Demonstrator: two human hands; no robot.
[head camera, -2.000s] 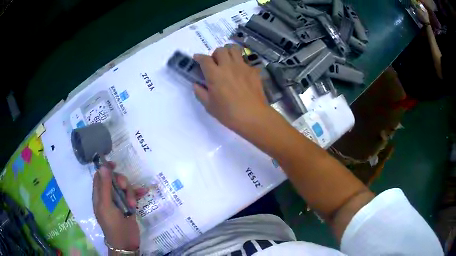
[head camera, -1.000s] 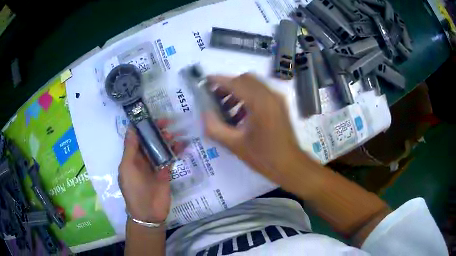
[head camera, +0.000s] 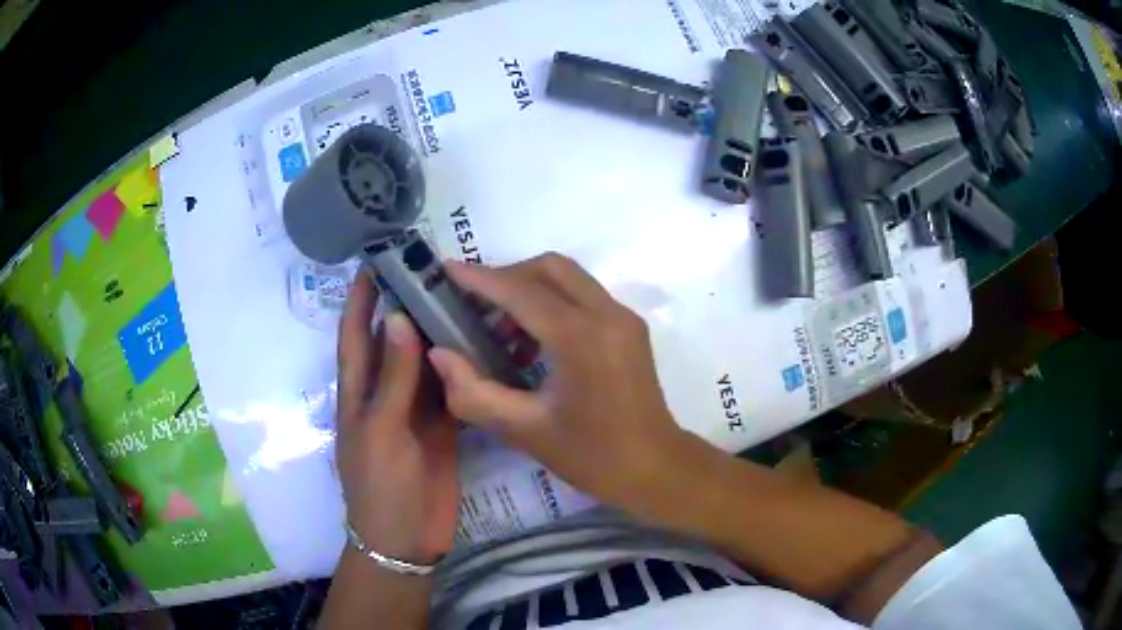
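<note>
A handheld fan unit (head camera: 351, 195) with a round grey head is held above the white printed sheet, its head up and to the left. My left hand (head camera: 400, 425) is closed around its handle from below. My right hand (head camera: 554, 369) grips a grey handle front shell (head camera: 445, 305) with dark oval holes by its sides and holds it lengthwise over the fan's handle, its holed end at the fan head. Whether the shell is fully seated, I cannot tell. The battery and board are hidden under the shell and fingers.
A pile of grey shells (head camera: 861, 105) lies at the upper right, with one shell (head camera: 628, 89) lying apart at its left. More grey pieces (head camera: 74, 455) lie at the far left by the green sticky-note sheet (head camera: 135, 357). A brown carton (head camera: 984, 332) is below the bench's right edge.
My right hand has brought the shell from above the sheet down and left onto the fan's handle. The fan has turned so its head faces more to the right.
</note>
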